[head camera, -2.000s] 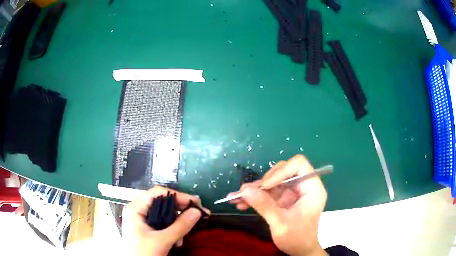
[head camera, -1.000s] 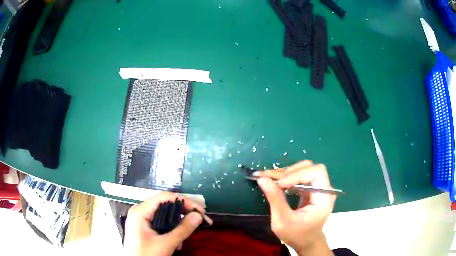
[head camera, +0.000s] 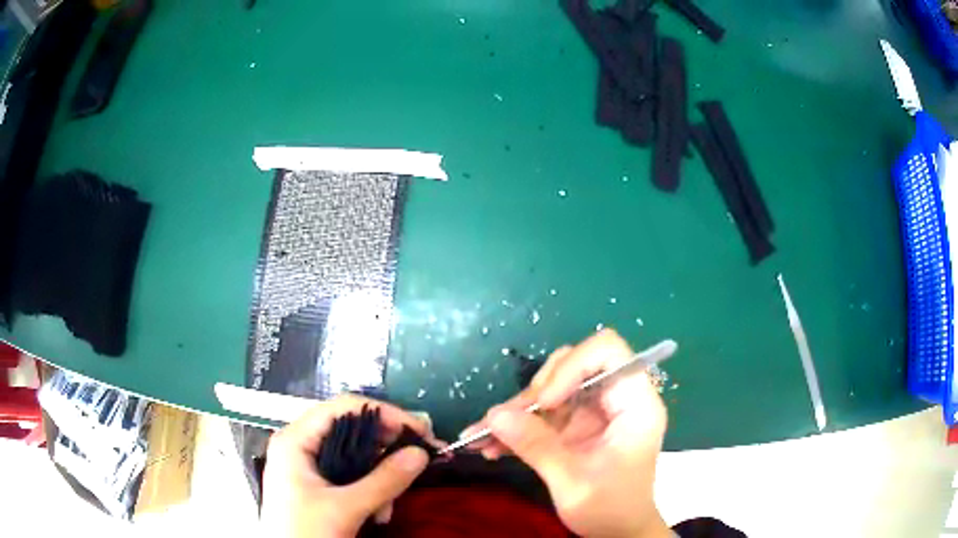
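Observation:
My left hand holds a bunch of black straps at the table's front edge, with one strap end pinched between thumb and finger. My right hand holds silver tweezers like a pen, their tip touching or very near that strap end. Whether the tip grips a part is too small to tell. Tiny silver parts lie scattered between the hands and the sheet. A small black clump is partly hidden behind my right fingers. A taped sheet of small parts lies upright at centre left, its near end bare and shiny.
White tape crosses the sheet's far end. Stacked black straps lie at left, loose black straps at upper right. A thin silver sliver lies at right, near a blue basket. A black slab lies far left.
My right hand has moved from the black clump back left and down to the strap end, bringing the tweezers with it. My left hand stays in nearly the same place, holding the straps.

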